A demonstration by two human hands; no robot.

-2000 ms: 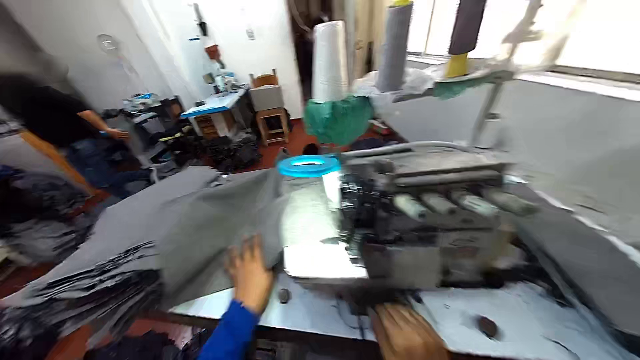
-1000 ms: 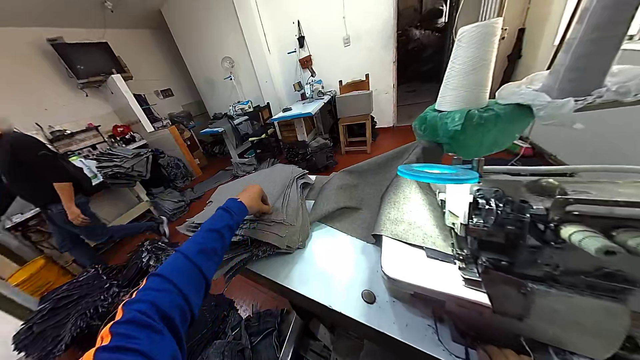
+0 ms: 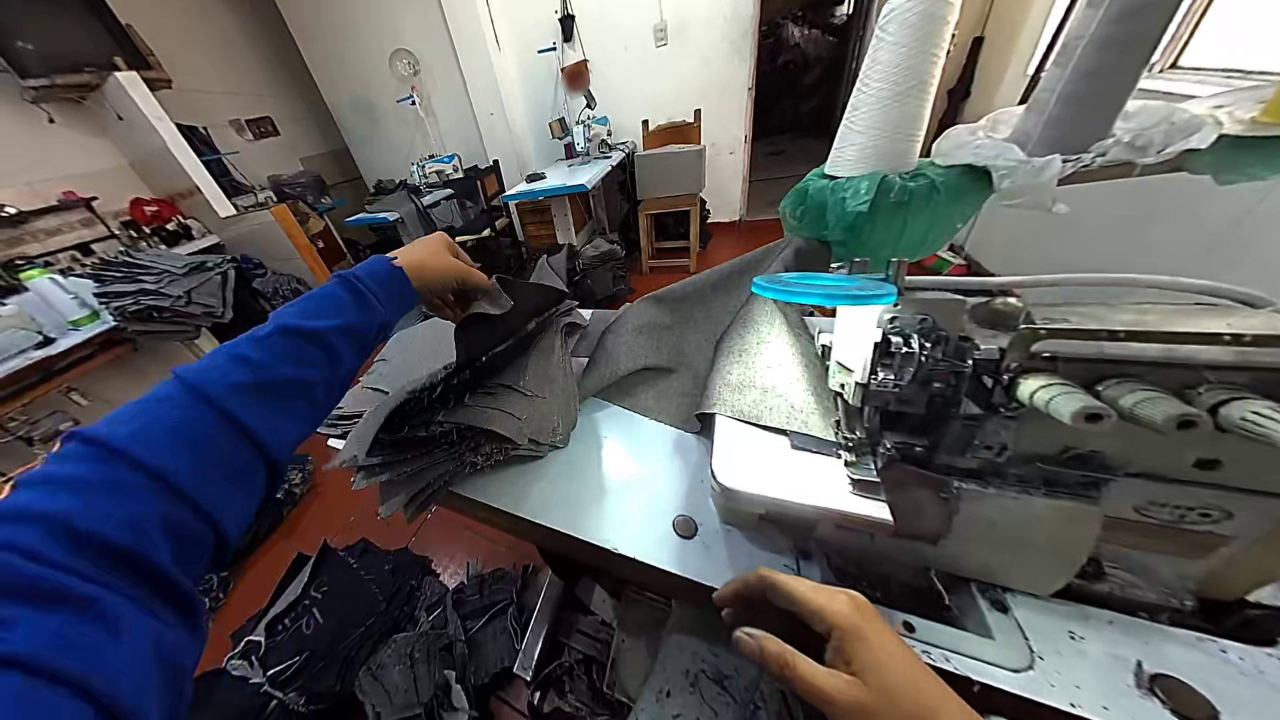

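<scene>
My left hand (image 3: 445,275) grips the upper edge of a dark grey fabric piece (image 3: 505,325), lifting it off a stack of cut denim pieces (image 3: 500,415) at the table's left end. My right hand (image 3: 830,635) hovers at the front edge of the white sewing table (image 3: 610,480), fingers apart, holding nothing. Beyond it stands an overlock sewing machine (image 3: 920,400) with a lit blue ring lamp (image 3: 824,289) over its needle area. A grey cloth (image 3: 670,340) lies behind and left of the machine, one corner on its bed.
White thread cone (image 3: 890,90) and green plastic (image 3: 885,210) rise behind the machine. Dark fabric bundles (image 3: 370,620) lie low at the front left. Further back are a wooden chair (image 3: 670,215), a blue-edged sewing table (image 3: 565,180) and another fabric pile (image 3: 165,290) at left.
My left hand, on the stack's top a second ago, now has a piece raised from it. My right hand has come further into view. The person at the left is out of view.
</scene>
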